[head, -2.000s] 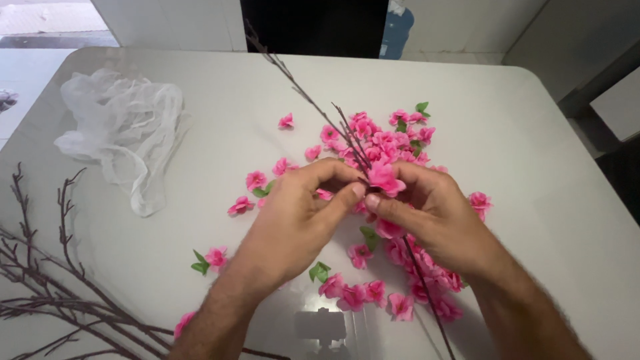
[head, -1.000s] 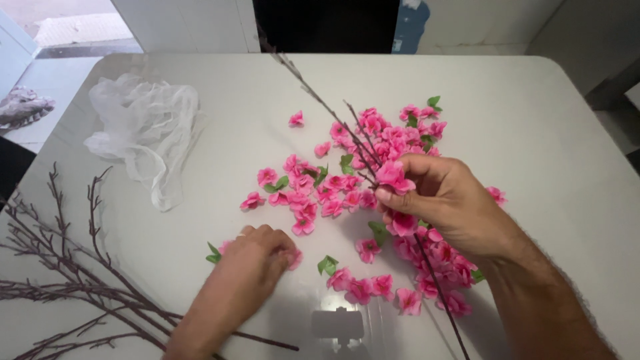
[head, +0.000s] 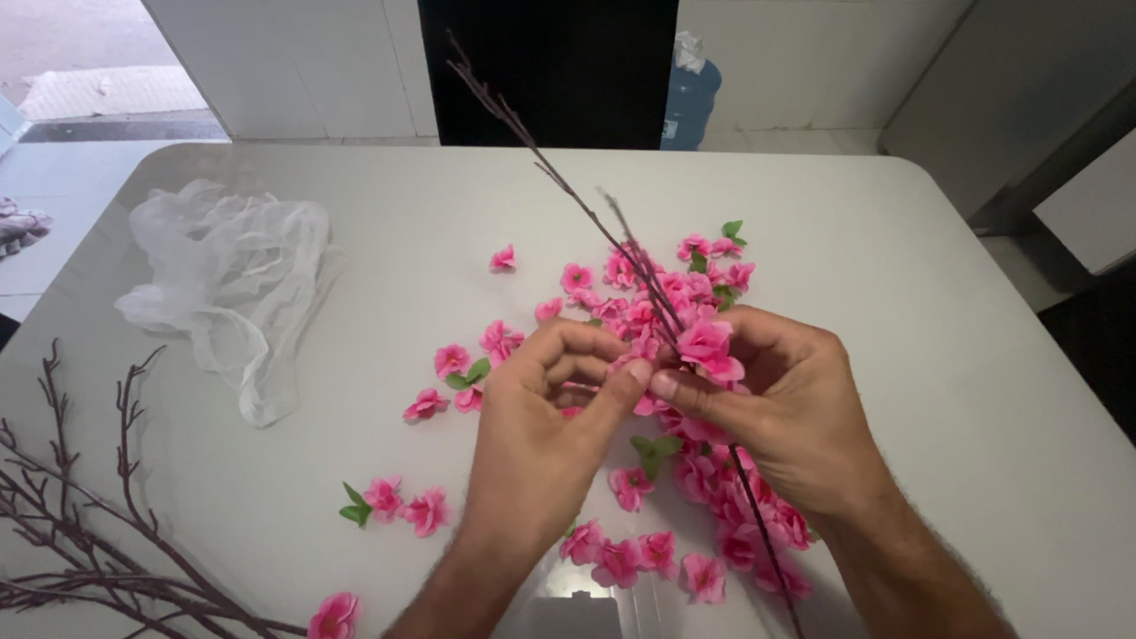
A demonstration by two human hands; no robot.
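My right hand (head: 781,399) pinches a thin brown artificial branch (head: 581,206) near its middle, beside a pink artificial flower (head: 708,344) on it. The branch slants from the upper left down to the lower right. My left hand (head: 559,426) touches the branch area from the left, a pink artificial flower (head: 641,351) between its thumb and fingers. Under and around both hands lies a pile of pink artificial flowers (head: 741,524), some with green leaves (head: 655,453). The exact contact of the left fingertips with the stem is partly hidden.
Bare brown artificial branches (head: 133,568) lie at the lower left of the white table (head: 399,231). A crumpled translucent white cloth (head: 240,275) rests at the upper left. Loose flowers (head: 426,510) are scattered left of the pile. Beyond the far edge stands a blue water jug (head: 690,102).
A second ago my left hand was down among loose flowers at the lower left; now it is up beside my right hand with a flower. My right hand has kept its hold on the branch.
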